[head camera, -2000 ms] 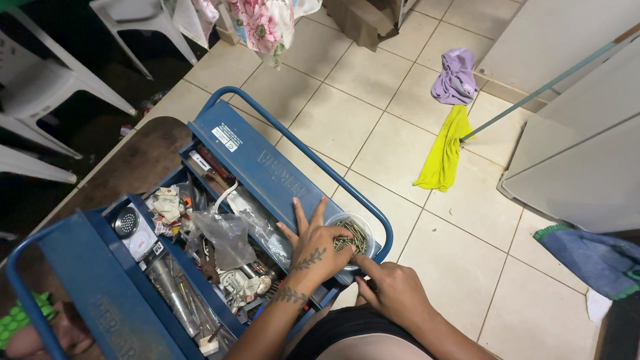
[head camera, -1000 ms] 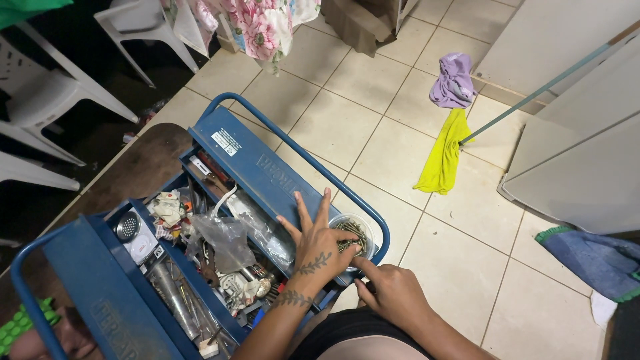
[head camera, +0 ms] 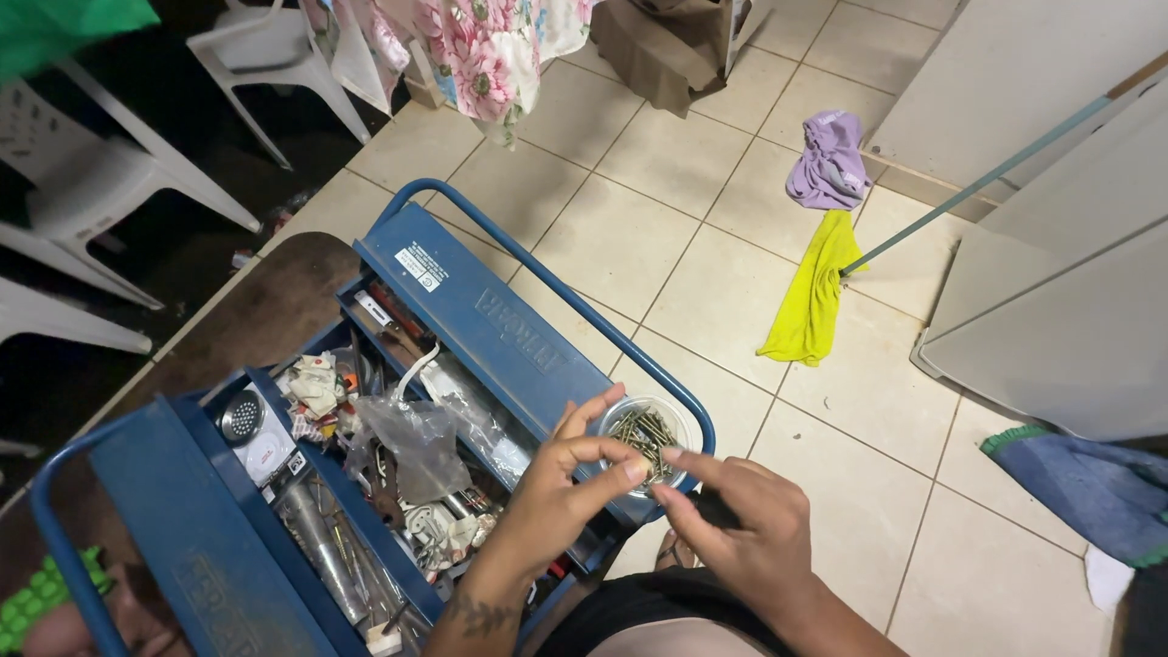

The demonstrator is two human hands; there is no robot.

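A round clear plastic tub [head camera: 646, 433] of brass-coloured screws sits on the right end of the open blue metal toolbox [head camera: 511, 333]. Over the tub's near left rim is my left hand [head camera: 584, 465], its thumb and index fingertips pinched together; whatever lies between them is too small to tell. My right hand [head camera: 753, 511] is at the tub's near right side, index finger and thumb slightly apart, close to the left fingertips. Whether it holds a small piece cannot be made out. In the toolbox trays lie a clear plastic bag [head camera: 415, 447], a round metal drain grate [head camera: 242, 416] and long drill bits or rods.
The toolbox stands on a brown surface [head camera: 301, 265]. White plastic chairs [head camera: 119, 182] are at the left, a floral cloth [head camera: 484, 64] hangs at the top. On the tiled floor lie a purple cloth [head camera: 829, 162], a yellow cloth [head camera: 810, 297] by a pole [head camera: 985, 178], and a blue cloth [head camera: 1077, 484].
My left hand has risen out of the tub, its fingers going from spread over the screws to a thumb-and-index pinch. My right hand has come up beside it.
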